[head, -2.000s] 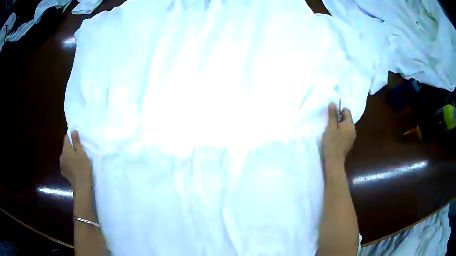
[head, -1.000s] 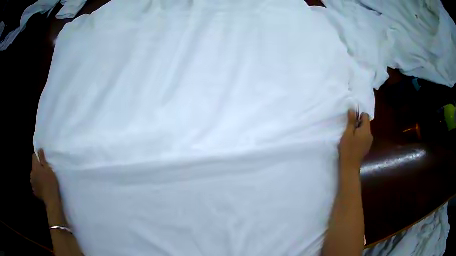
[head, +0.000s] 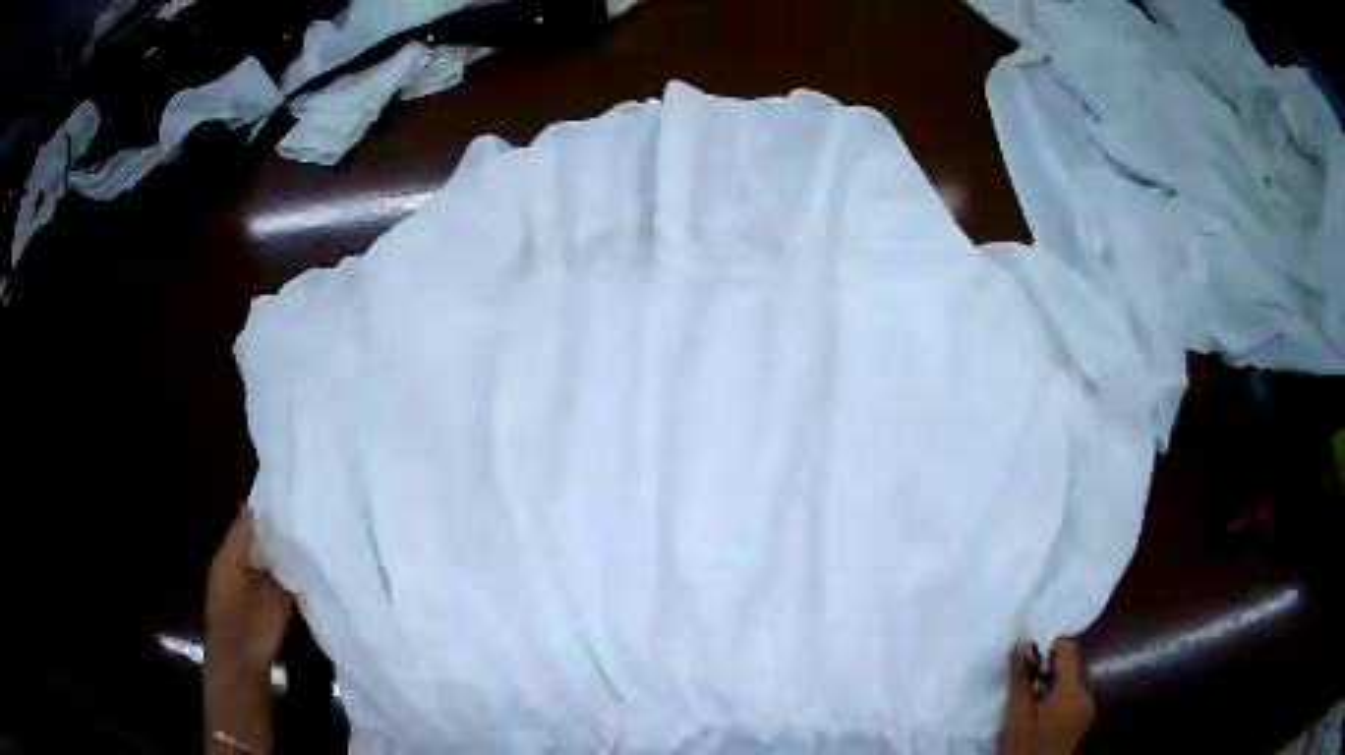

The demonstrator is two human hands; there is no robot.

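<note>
A large white garment (head: 708, 428) lies spread across the middle of the view, with a wavy edge at the far side and a gathered line near the bottom of the picture. My left hand (head: 248, 597) grips its left edge at lower left, fingertips partly hidden by the cloth. My right hand (head: 1049, 699) is at its lower right edge, cut off by the picture's bottom. Small dark snips (head: 1041, 671) show between the right thumb and fingers, which also appear to pinch the cloth edge.
The glossy dark brown table (head: 133, 398) reflects strip lights. Crumpled white garments (head: 1254, 192) lie at far right, touching the spread one. White and black cloth pieces (head: 347, 111) lie at far left. A yellow-green object (head: 1338, 454) is cut off at the right edge.
Both hands have moved down in the picture, the left one also rightward. The garment's far edge has come into view, and its gathered line now shows near the bottom.
</note>
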